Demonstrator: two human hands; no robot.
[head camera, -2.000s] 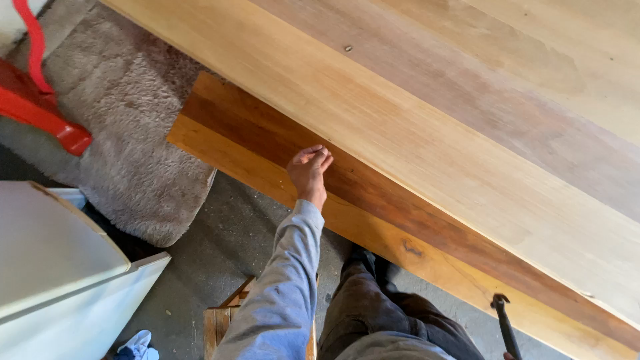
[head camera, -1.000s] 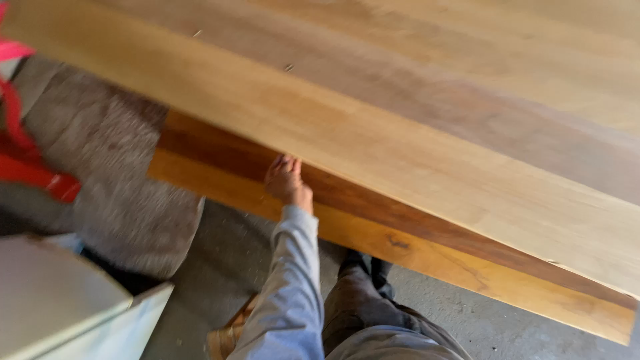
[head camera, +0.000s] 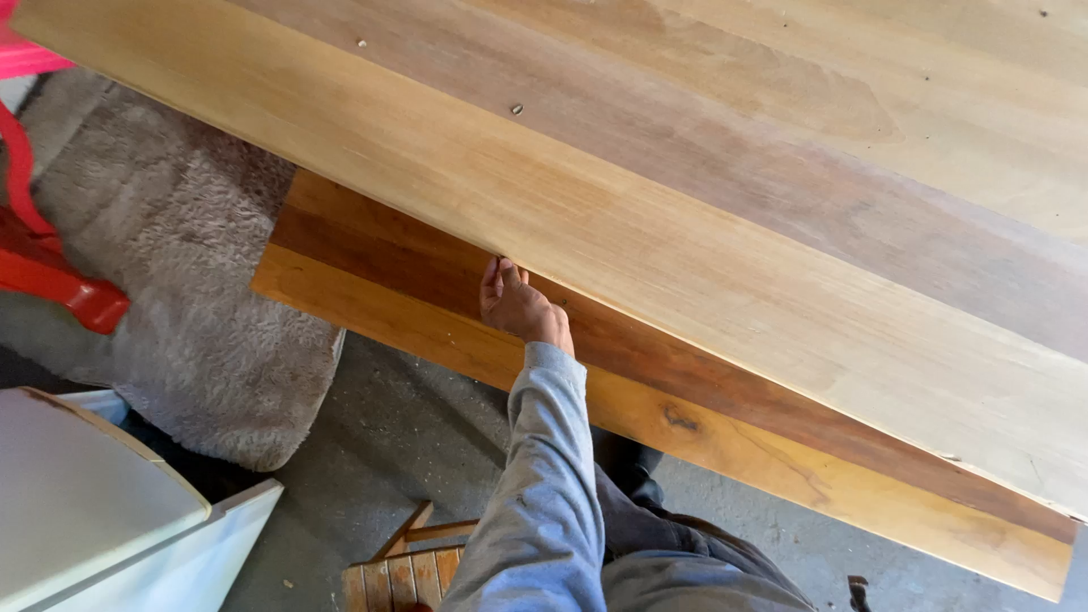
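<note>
My left hand (head camera: 525, 306), in a grey sleeve, is at the near edge of a pale, sanded wooden panel (head camera: 612, 229). Its thumb and fingertips are pinched together at that edge, around what seems a small dark thing, too small to name. Below the panel's edge, a varnished two-tone wooden board (head camera: 722, 438) runs alongside, partly covered by the panel. My hand is over this board. My right hand is out of view. At the bottom right shows the dark head of a tool (head camera: 858, 592), perhaps a hammer; its grip is hidden.
Small bits of debris (head camera: 517, 110) lie on the panel. A grey shaggy rug (head camera: 187, 280) and a red curved furniture leg (head camera: 64, 276) are at the left. A white cabinet or box (head camera: 93, 501) stands at the lower left. A slatted wooden stool (head camera: 404, 582) is near my legs on the concrete floor (head camera: 365, 476).
My left hand has moved from over the varnished board up to the pale panel's edge. The dark tool at the right has dropped lower in view.
</note>
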